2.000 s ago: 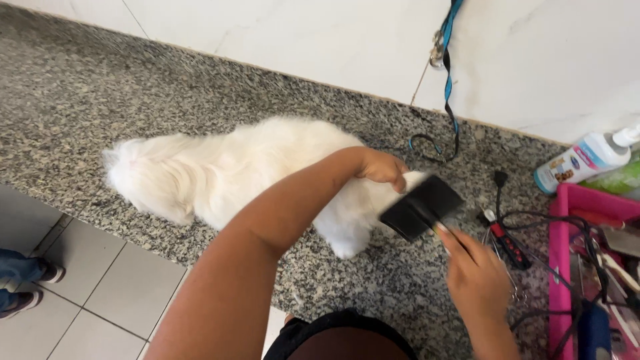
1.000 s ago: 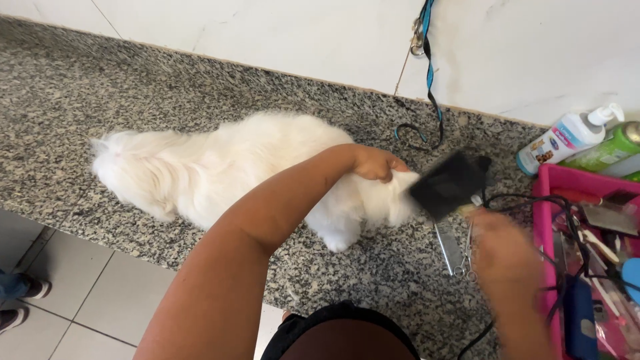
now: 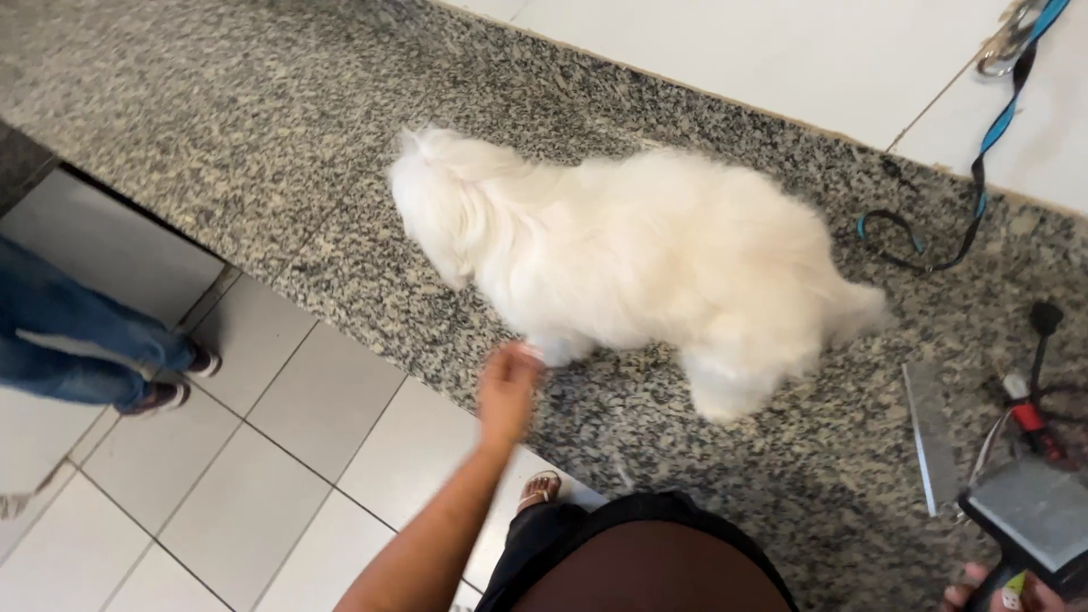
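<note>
A white long-haired dog (image 3: 646,246) stands on the speckled granite counter (image 3: 297,110), its head at the left and its tail at the right. My left hand (image 3: 508,387) is beside the dog's near front leg, slightly blurred; whether its fingertips touch the fur or hold anything, I cannot tell. At the lower right corner my right hand (image 3: 1007,591), partly cut off by the frame, holds the handle of a black slicker brush (image 3: 1033,510), whose grey pin side shows. A metal comb (image 3: 920,438) lies on the counter just left of the brush.
A red-and-black tool (image 3: 1033,421) and a black cable (image 3: 1044,340) lie at the right. A blue-and-black leash (image 3: 994,127) hangs down the tiled wall onto the counter. Another person's jeans-clad legs (image 3: 76,331) stand on the tiled floor at the left.
My left hand has let go at the dog's rear end and moved left to near its front leg. The brush has come away from the tail, toward the lower right. The view has shifted left.
</note>
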